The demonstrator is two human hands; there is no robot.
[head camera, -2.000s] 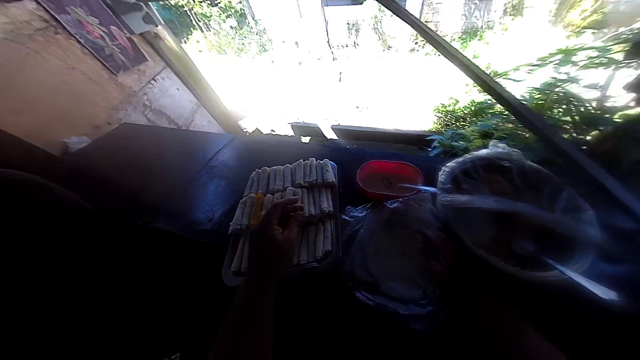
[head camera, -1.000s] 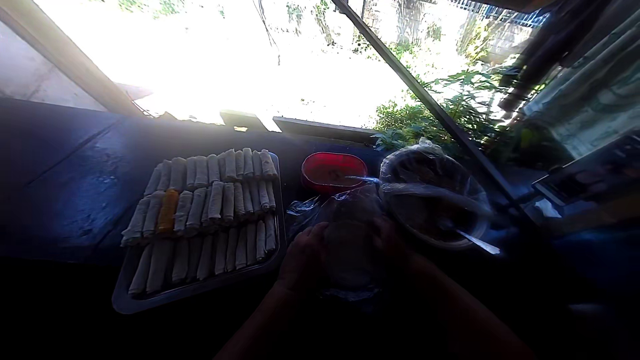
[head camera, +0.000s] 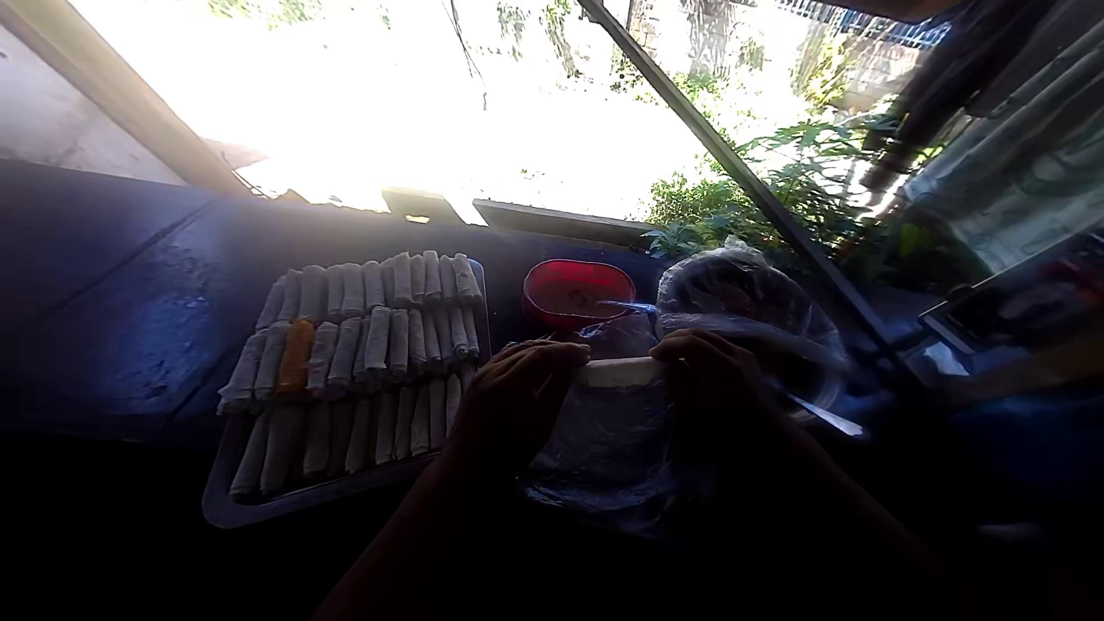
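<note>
A pale rolled wrapper [head camera: 623,372], like a spring roll, lies crosswise between my hands. My left hand [head camera: 522,388] grips its left end and my right hand [head camera: 711,371] its right end, fingertips at the edges. Beneath it is a clear plastic sheet or bag [head camera: 604,440]. To the left, a tray [head camera: 228,509] holds several similar rolls [head camera: 345,345] in stacked rows, one of them orange [head camera: 296,355]. Beyond my hands stands a red bowl [head camera: 578,289] with contents I cannot make out. Shadow hides much of both hands.
A plastic-lined round container [head camera: 733,276] stands at the right, with a spoon or similar utensil handle [head camera: 824,414] sticking out. The dark blue tabletop [head camera: 129,302] runs left. A slanting bar [head camera: 707,138] crosses the opening behind, with plants [head camera: 776,181] outside.
My left hand was at the tray's rolls two seconds ago. One second ago both hands were low over the plastic with a flat pale round; now they hold a roll. The view has swung right.
</note>
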